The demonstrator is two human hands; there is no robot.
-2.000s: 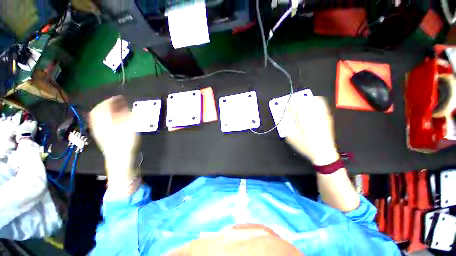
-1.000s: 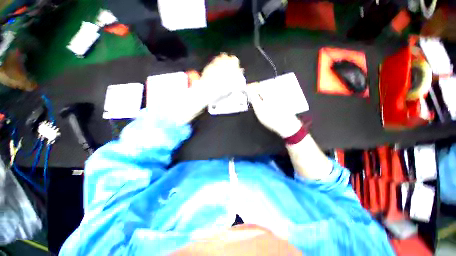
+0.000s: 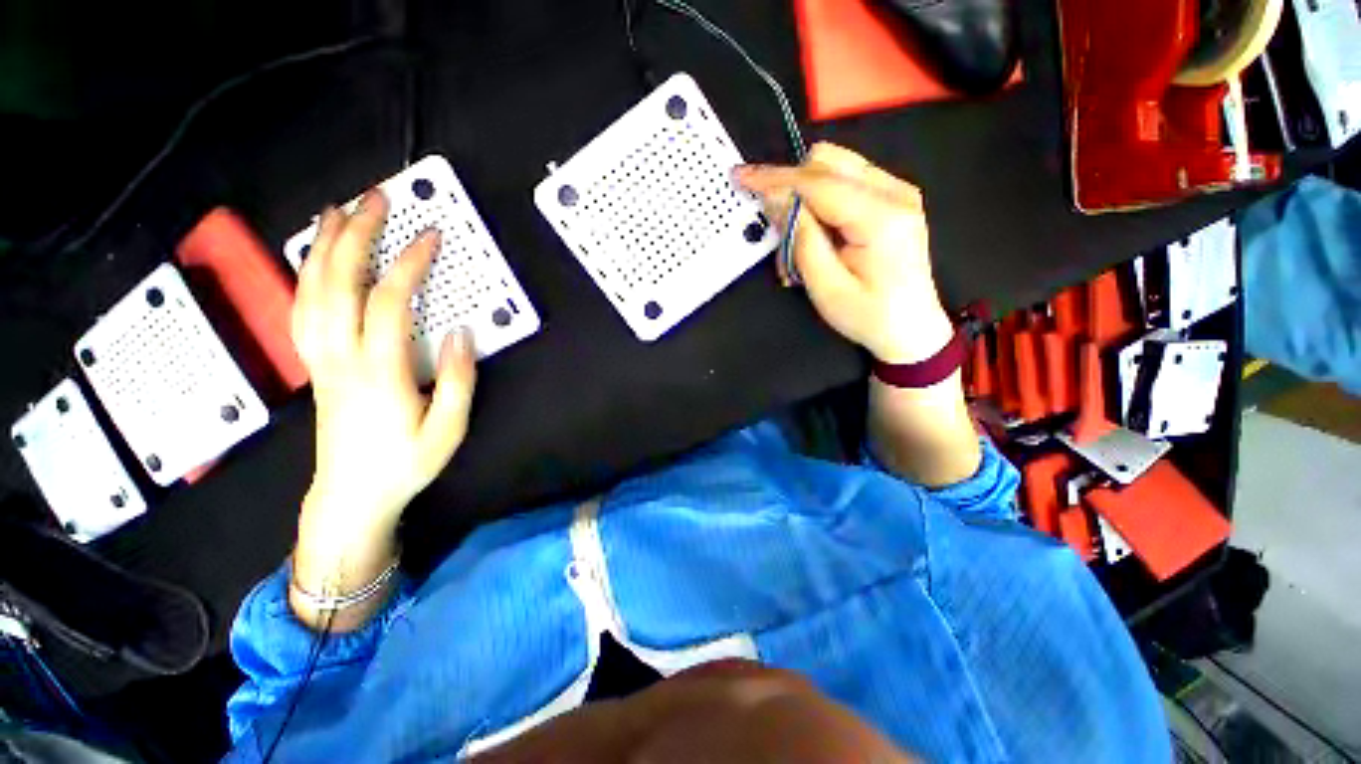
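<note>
A white box (image 3: 657, 209) lies underside up on the black mat, with four dark feet and rows of vent holes. My right hand (image 3: 866, 246) is at its right edge, fingers curled on a thin dark cable (image 3: 754, 67); the plug end is hidden. My left hand (image 3: 366, 336) lies flat with spread fingers on a second white box (image 3: 485, 284) and covers part of it. A third white box (image 3: 167, 373) and a fourth (image 3: 78, 463) lie further left. A red separator (image 3: 246, 291) lies between the second and third boxes.
A black mouse (image 3: 963, 33) on a red pad (image 3: 851, 67) is at the top. A glossy red holder (image 3: 1112, 112) with a tape roll (image 3: 1239, 42) stands upper right. A tote of red separators (image 3: 1157, 515) and white boxes is at lower right.
The view has moved closer and turned. My left hand has gone from near my right hand to lying spread on a box further left. My right hand remains at the rightmost box.
</note>
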